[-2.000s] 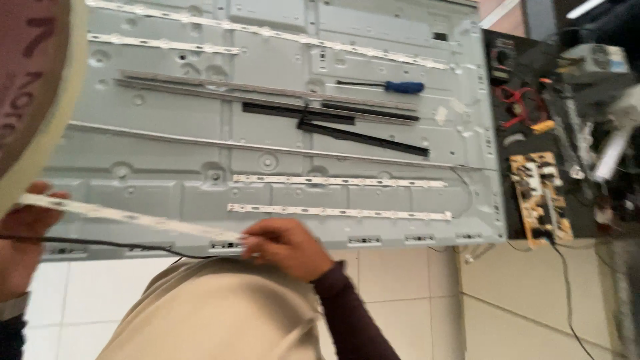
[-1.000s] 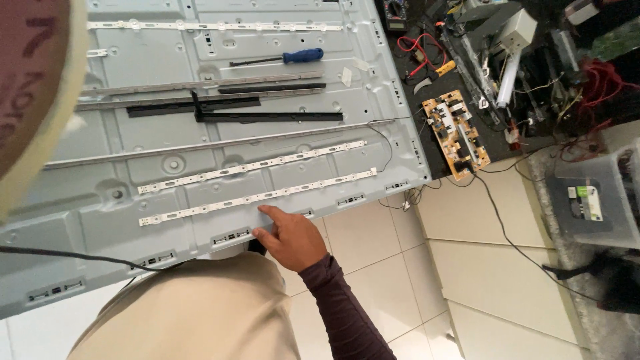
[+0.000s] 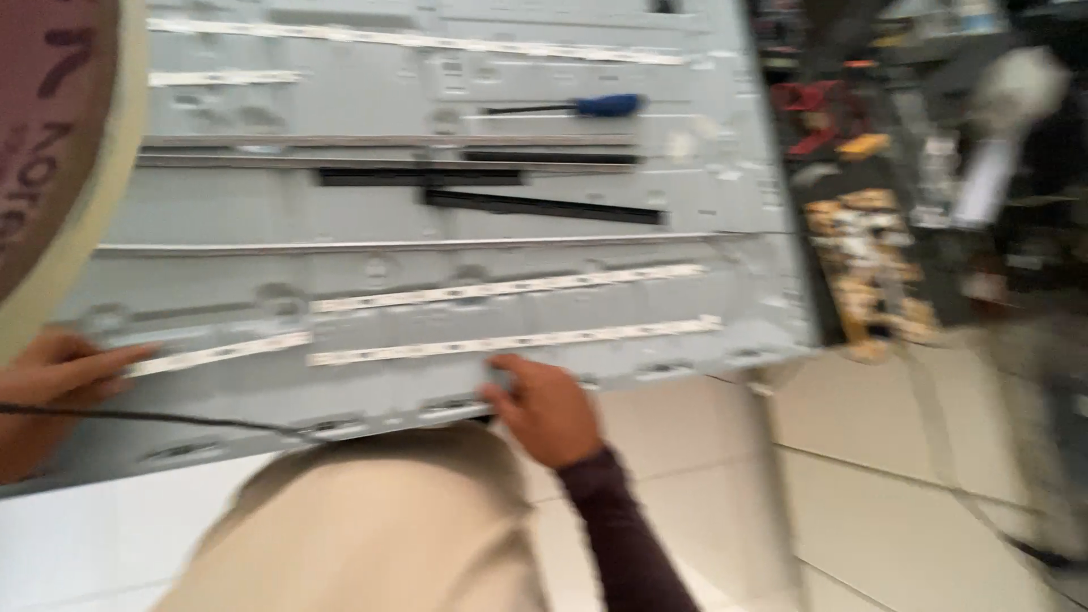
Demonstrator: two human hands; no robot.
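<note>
A white LED backlight strip (image 3: 225, 351) lies at the lower left of a grey metal TV back panel (image 3: 408, 382), with the fingers of my left hand (image 3: 72, 374) at its left end; blur hides whether they grip it. My right hand (image 3: 548, 408) is at the panel's near edge, thumb and forefinger a little apart, nothing seen between them. Just above it lies a second LED strip (image 3: 510, 342), and beyond that a third LED strip (image 3: 510, 287). Farther up are a long LED strip (image 3: 408, 39) and a short one (image 3: 225, 78).
Black plastic bars (image 3: 544, 206), thin metal rails (image 3: 382, 140) and a blue-handled screwdriver (image 3: 608, 105) lie mid-panel. A dark cable (image 3: 170, 416) crosses the near left. A roll of tape (image 3: 127, 110) blocks the upper left. At right are a circuit board (image 3: 871, 263) and red leads (image 3: 807, 115).
Two seconds ago both my hands held an LED strip over the near edge. My right hand is now off it, and a strip lies by my left hand. The view has swung about.
</note>
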